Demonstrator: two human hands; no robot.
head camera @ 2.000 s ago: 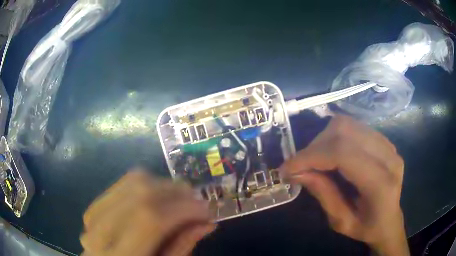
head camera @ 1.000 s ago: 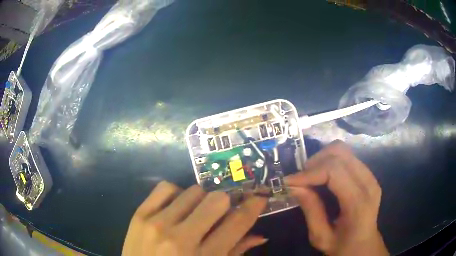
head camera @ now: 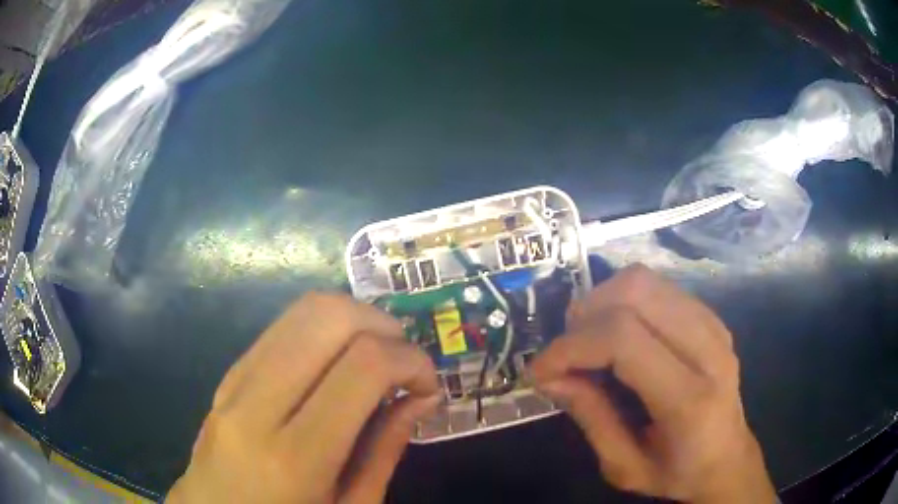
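An open white power strip housing (head camera: pixel 463 219) lies tilted in front of me. Inside it sit a green circuit board (head camera: pixel 418 303) with a yellow transformer (head camera: pixel 451 331), a blue component (head camera: pixel 514 282) and thin black, white and red wires. A brass contact strip (head camera: pixel 443 241) lies along the far side. My left hand (head camera: pixel 325 394) has its fingertips pinched at the near left edge. My right hand (head camera: pixel 650 379) has its fingertips pinched at the near right part. Whether either holds a small part is hidden by the fingers. The white power cord (head camera: pixel 655 222) leaves the right end.
The cord runs into a clear plastic bag (head camera: pixel 734 192) at the right. Another long clear bag (head camera: pixel 123 123) lies at the upper left. Two more open housings (head camera: pixel 37 340) stand at the left edge. The mat (head camera: pixel 423 98) is dark green and glossy.
Since one second ago, my left hand has drawn back left from the middle of the near side, uncovering more of it. The housing and surroundings appear slightly further left in view.
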